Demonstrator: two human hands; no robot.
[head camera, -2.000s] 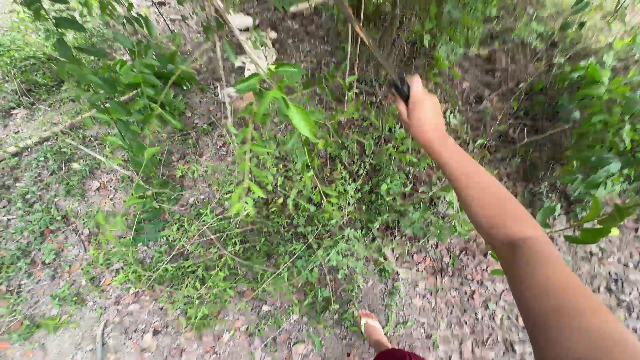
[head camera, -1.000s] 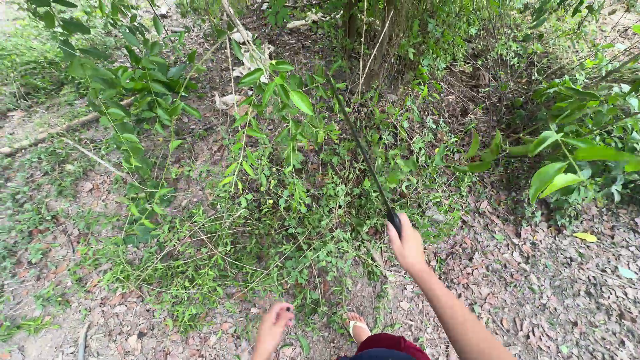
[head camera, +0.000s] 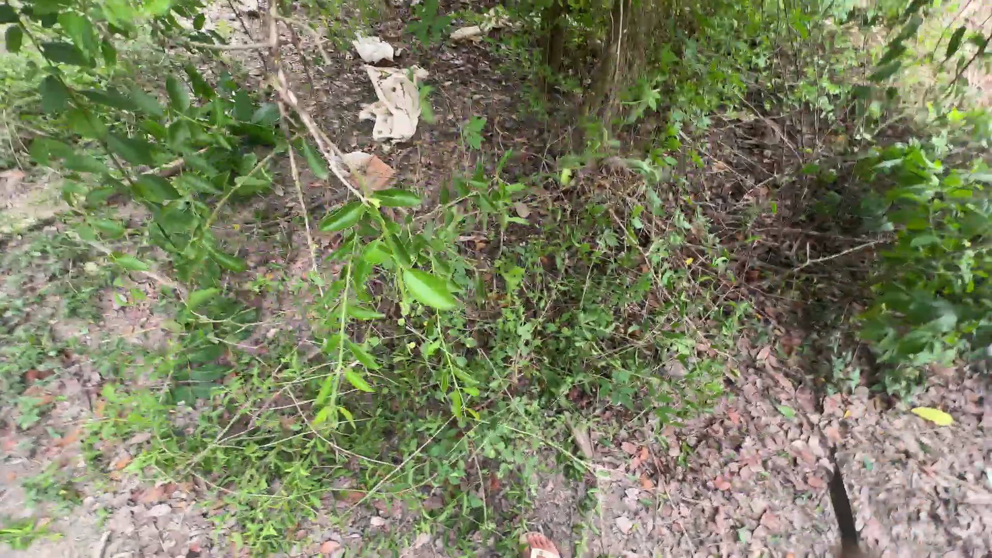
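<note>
A dark, long blade (head camera: 841, 500) shows blurred at the bottom right, over leaf-littered ground; its handle is out of frame. Neither my left hand nor my right hand is in view. Low green weeds and thin stems (head camera: 542, 349) spread across the middle. A thin branch with bright green leaves (head camera: 426, 288) hangs in front of them, left of centre.
A leafy branch (head camera: 155, 155) reaches in from the upper left, and a bush (head camera: 930, 256) stands at the right. Pale crumpled material (head camera: 397, 101) lies near the top. Thin trunks (head camera: 612, 70) rise behind the weeds. My foot (head camera: 539, 545) shows at the bottom edge.
Both hands, seen one second ago, have left the view. The dark blade has moved from the middle of the weeds to the lower right.
</note>
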